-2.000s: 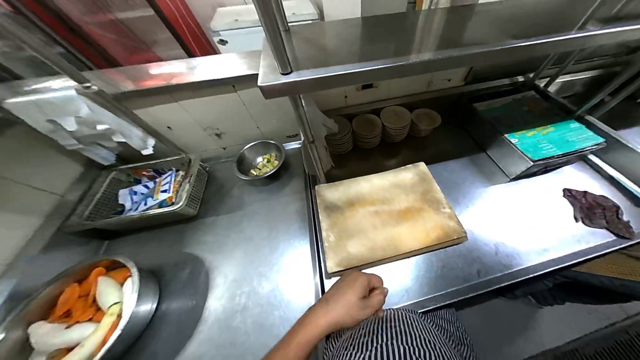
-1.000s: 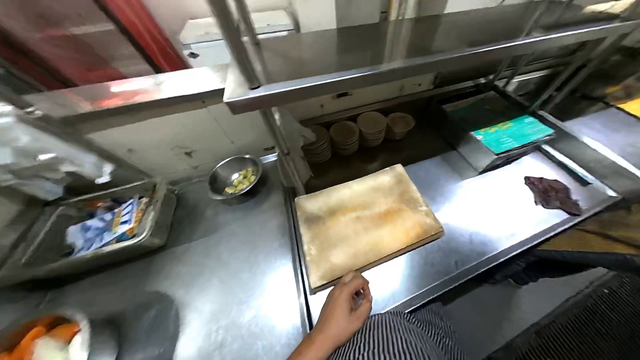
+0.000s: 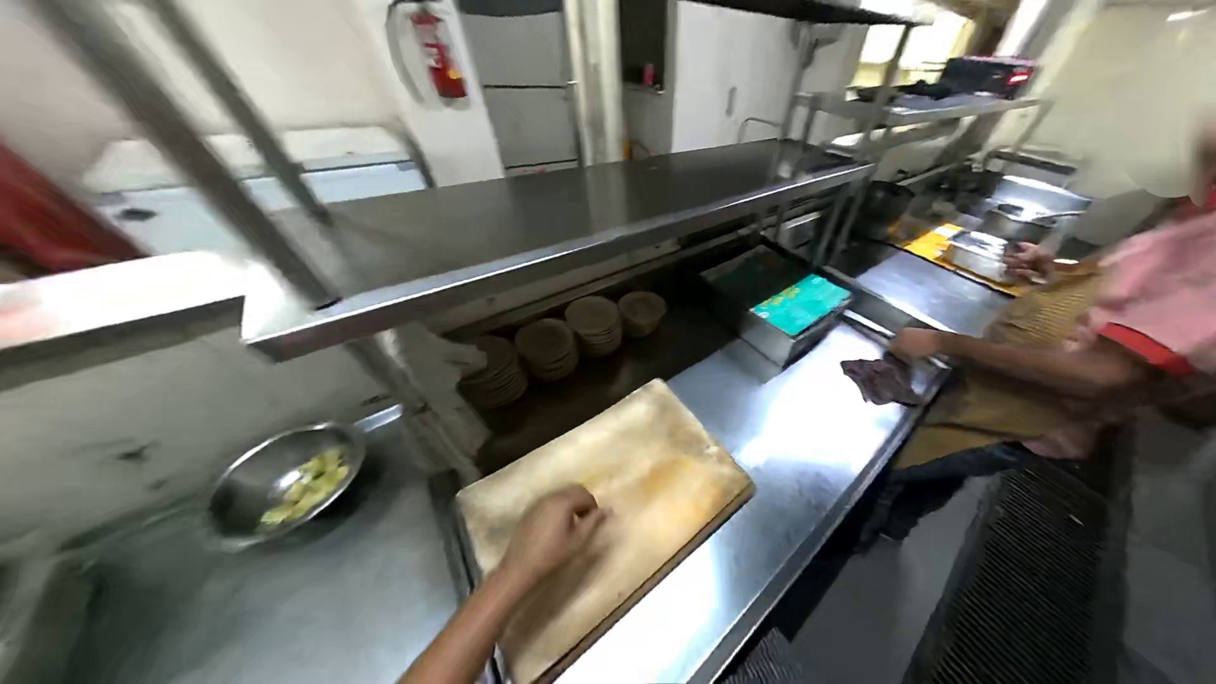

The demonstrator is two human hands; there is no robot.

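My left hand [image 3: 556, 532] is over the worn, stained cutting board [image 3: 617, 494], near its left part, with its fingers curled and nothing visible in them. Whether it touches the board is unclear. My right hand is out of view. Left of the board, on the steel counter, a steel bowl [image 3: 237, 480] holds pale green-yellow cut pieces [image 3: 309, 489]. Behind the board stand several stacks of small bowls or dishes [image 3: 546, 347]. Farther right, a dark cloth [image 3: 879, 380] lies on the steel table.
A co-worker [image 3: 1121, 323] in a pink shirt stands at the right, one hand by the dark cloth. A steel shelf [image 3: 570, 214] runs above the table, held by slanting posts [image 3: 204, 161]. A metal container with a green packet [image 3: 803, 304] stands behind the cloth.
My left hand has moved from the board's near edge to over its surface. The view has swung up and right, and the co-worker with a hand at the dark cloth is now in sight.
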